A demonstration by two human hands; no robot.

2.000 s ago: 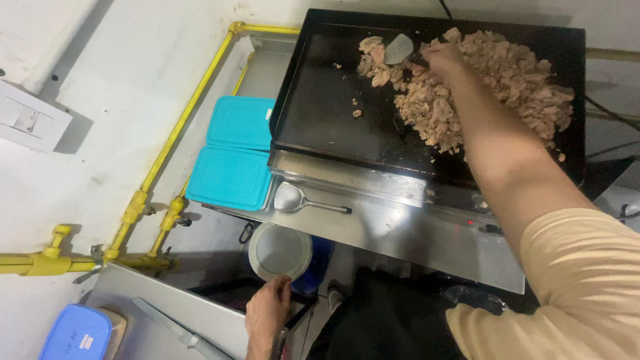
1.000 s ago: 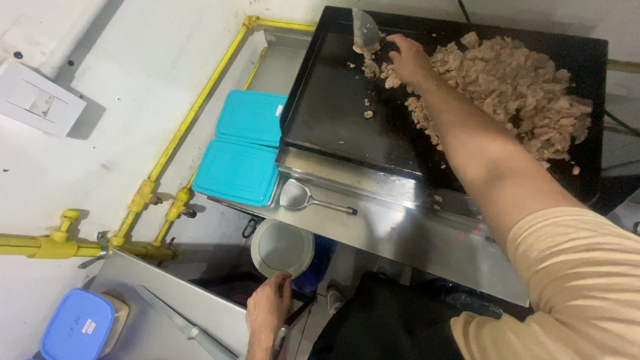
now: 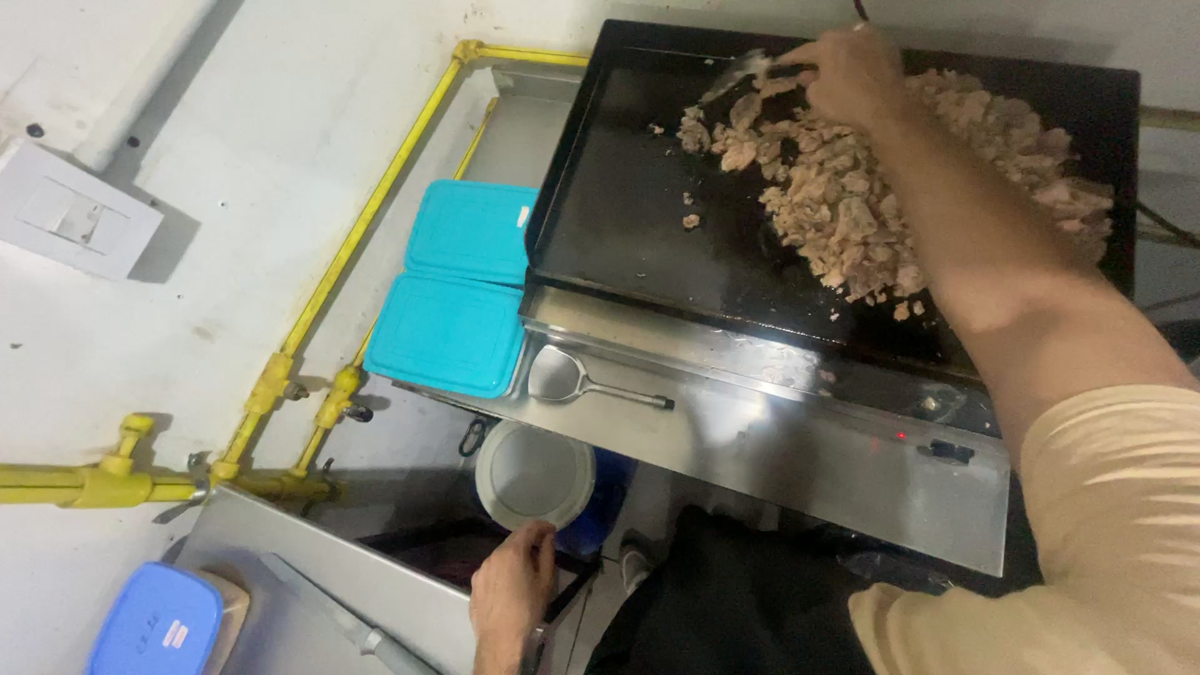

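Note:
My right hand is closed around a metal spatula near the back edge of a black flat griddle. The blade, partly blurred, touches the left end of a large heap of chopped cooked meat, and my forearm crosses over the heap. A few loose bits lie left of it. My left hand hangs at the corner of the lower steel counter, fingers curled, near a round pale lid; whether it holds anything cannot be made out. A second metal spatula lies on the steel ledge before the griddle.
Two containers with turquoise lids stand left of the griddle. Yellow gas pipes with valves run along the wall. A knife and a blue-lidded container rest on the lower steel counter.
The spatula has swung from the griddle's left-back area toward the heap, and meat has spread leftward at its back end. My left hand has stayed in about the same place.

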